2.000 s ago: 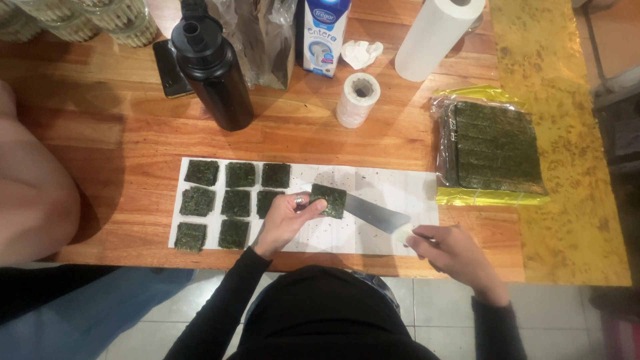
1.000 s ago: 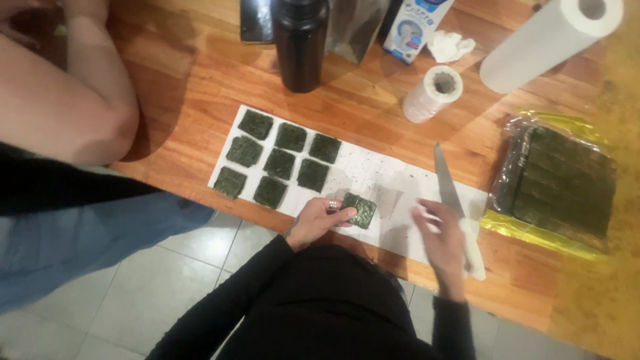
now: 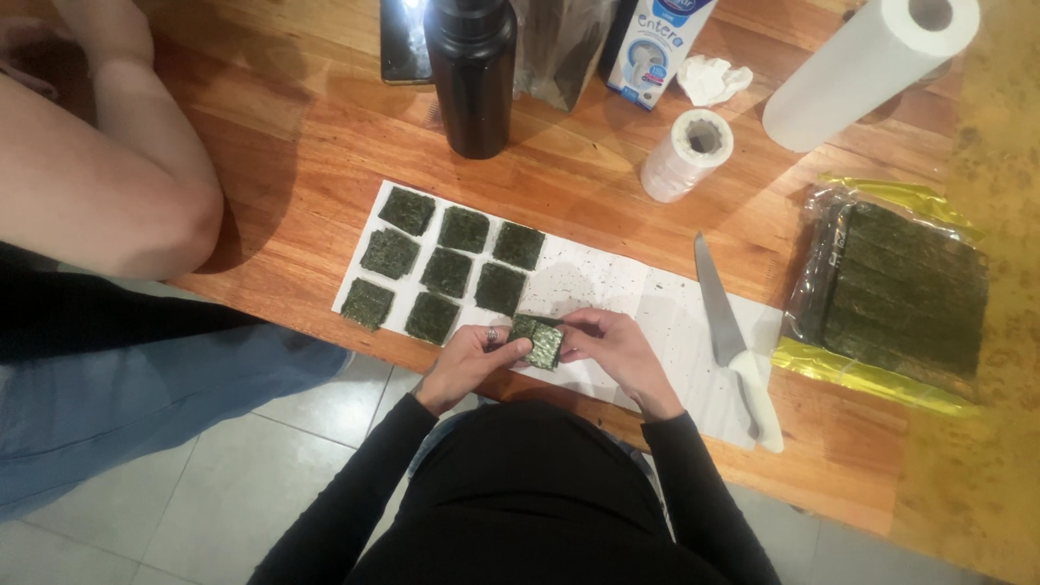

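My left hand point(image 3: 471, 361) pinches a small stack of nori squares point(image 3: 544, 345) over the near edge of a white paper strip point(image 3: 593, 272). My right hand point(image 3: 613, 345) grips the same stack from the right, its fingertips partly hidden behind the squares. Left of my hands, more cut nori squares point(image 3: 446, 271) lie in rows on the paper. A knife with a white handle point(image 3: 756, 398) rests across the paper's right end, its blade pointing away from me. Dark nori crumbs dot the paper.
An open pack of nori sheets point(image 3: 906, 292) lies right. Behind stand a black bottle point(image 3: 471, 81), a plastic film roll point(image 3: 686, 154), a carton point(image 3: 658, 49) and a paper towel roll point(image 3: 861, 73). A phone point(image 3: 405, 41) lies beside the bottle. Another person's arm point(image 3: 122, 171) rests at left.
The knife, in my right hand two seconds ago, now lies on the paper. My right hand has moved left and taken hold of the nori squares in my left hand.
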